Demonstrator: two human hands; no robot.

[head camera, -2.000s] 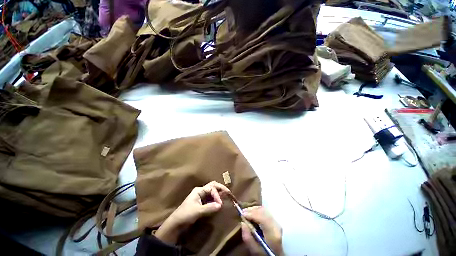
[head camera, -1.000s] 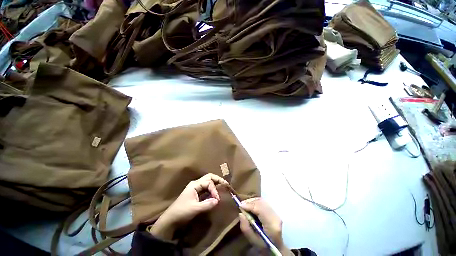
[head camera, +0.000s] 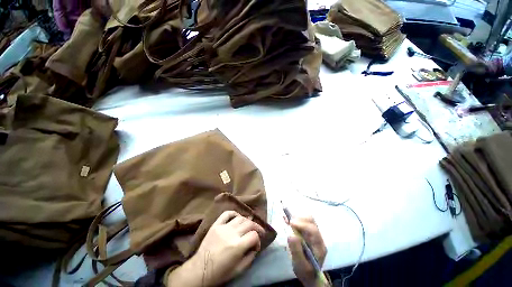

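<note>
A brown tote bag (head camera: 185, 168) with a small pale label (head camera: 225, 177) lies on the white table in front of me, its straps (head camera: 104, 238) out to the left. My left hand (head camera: 230, 244) grips the bag's folded edge near its lower right corner. My right hand (head camera: 306, 246) holds a slim pen-like tool (head camera: 304, 242) just right of the bag. The tool's tip points up and away and does not touch the fabric. The fabric under my left fingers is hidden.
Labelled bags (head camera: 56, 162) lie at left. A dark brown bag heap (head camera: 264, 56) stands at the back. Folded brown pieces (head camera: 370, 25) are back right, more (head camera: 483, 179) at right. A black adapter (head camera: 397, 115) and a thin cord (head camera: 359, 224) are on the table (head camera: 337, 146).
My left hand has folded over the bag's edge, lifting a fold. My right hand and the tool have moved off the bag to the right. The view has shifted right.
</note>
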